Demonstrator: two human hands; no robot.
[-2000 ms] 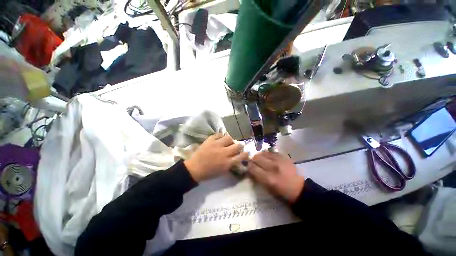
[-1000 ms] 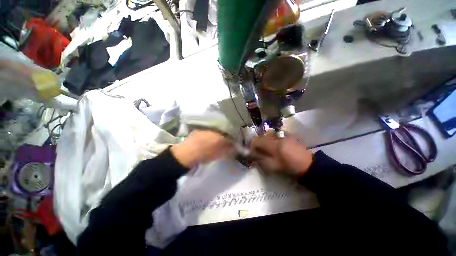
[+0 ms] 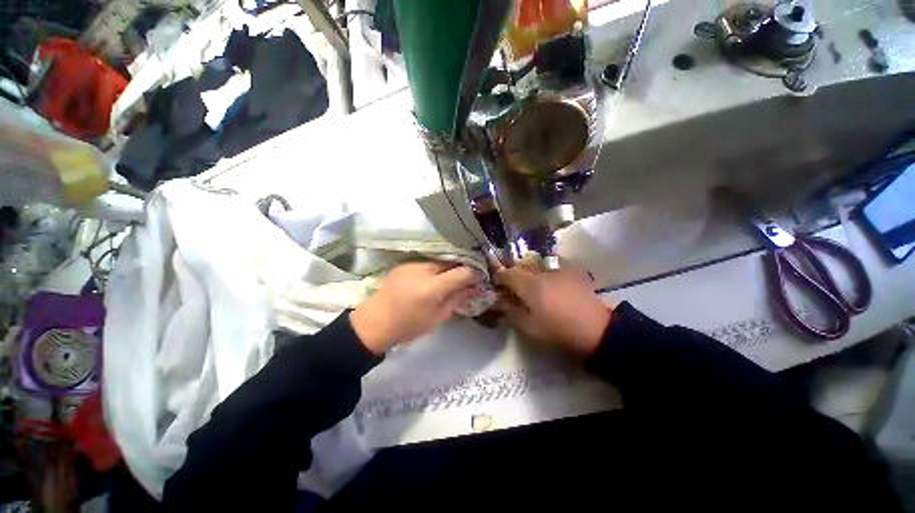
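Note:
A white garment (image 3: 186,301) lies heaped on the table left of the machine, and its edge runs to the needle area. My left hand (image 3: 413,306) holds the folded edge of the garment just left of the presser foot. My right hand (image 3: 557,306) is at the edge of the cloth just in front of the presser foot, its fingertips touching or pinching it. The presser foot and needle (image 3: 519,248) stand directly behind my fingertips, and the exact contact with the cloth is partly hidden.
Dark red-handled scissors (image 3: 818,281) and a phone (image 3: 893,212) lie at the right. The machine head (image 3: 702,120) spans the upper right. A green tube (image 3: 441,60) stands above the needle. Black cloth (image 3: 241,110), a red bag (image 3: 82,85) and a purple device (image 3: 62,344) are at the left.
The cloth edge by the needle has been turned and now lies as a folded band beside my left hand. Both hands stay near the needle. The camera view has shifted slightly.

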